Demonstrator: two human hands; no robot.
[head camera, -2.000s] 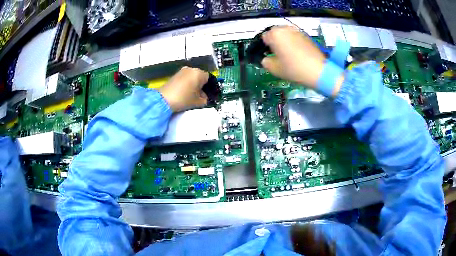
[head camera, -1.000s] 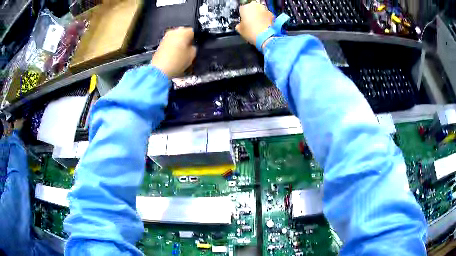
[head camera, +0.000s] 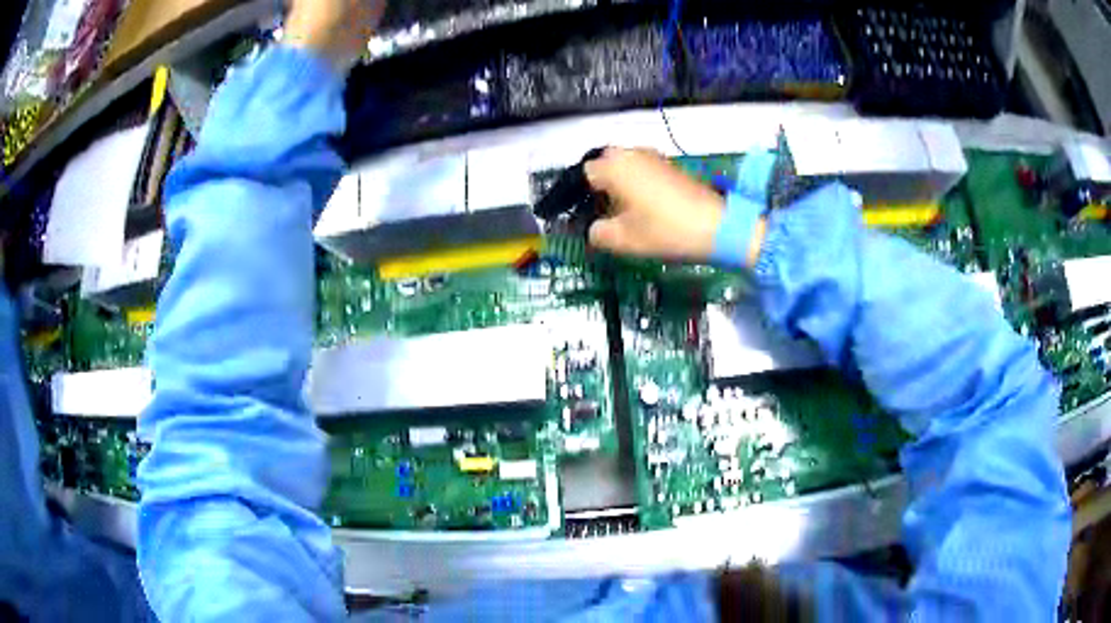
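Observation:
My right hand (head camera: 658, 207), with black coverings on its fingertips and a light-blue wrist strap (head camera: 741, 219), is over the far edge of a green circuit board (head camera: 573, 286), near the gap between two boards. Its fingers are bunched, and whether they hold a part cannot be told. My left hand (head camera: 329, 22) is at the top edge, partly cut off, by the shelf above the boards; its fingertips are hidden. The left board carries a grey-white block heatsink (head camera: 414, 201) with a yellow strip (head camera: 445, 258) below it and a long white heatsink (head camera: 433, 369).
Black bins of silver parts (head camera: 585, 76), blue parts (head camera: 765, 55) and a grid tray (head camera: 926, 55) stand behind the boards. A metal rail (head camera: 451, 554) runs along the near edge. White sheets (head camera: 98, 195) and another person's blue sleeve (head camera: 24, 475) are at left.
My right hand has come down from the upper shelf bins to the far part of the boards. My left hand stays up at the shelf, further left in the picture. The view has tilted down.

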